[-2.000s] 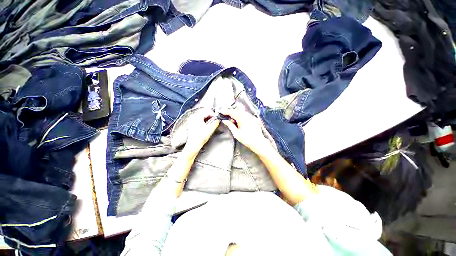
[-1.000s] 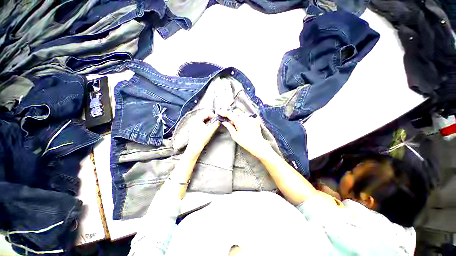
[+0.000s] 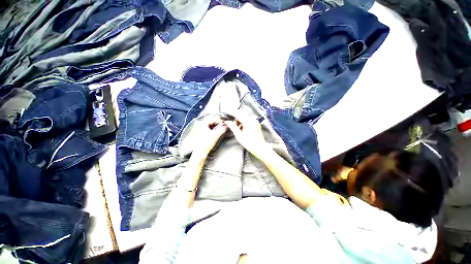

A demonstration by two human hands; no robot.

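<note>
A denim garment (image 3: 155, 113), dark blue outside and pale grey inside, lies opened out on the white table in front of me. Its dark waistband (image 3: 199, 103) with small metal dots curves above my hands. My left hand (image 3: 213, 135) and my right hand (image 3: 245, 133) meet over the grey inside, fingertips together, pinching a small bunch of cloth. A small dark thing shows at my right hand; I cannot tell what it is. A navy oval piece (image 3: 202, 73) shows behind the waistband.
A black rectangle with a white graphic (image 3: 101, 111) lies left of the garment. Denim heaps (image 3: 46, 165) lie left, and another denim garment (image 3: 335, 62) right. A person's head (image 3: 400, 185) is low at the right, beside the white table (image 3: 382, 98).
The person at the right has come further into view since two seconds ago, now beside the table edge. The view has shifted slightly. My hands stay at the same place on the cloth.
</note>
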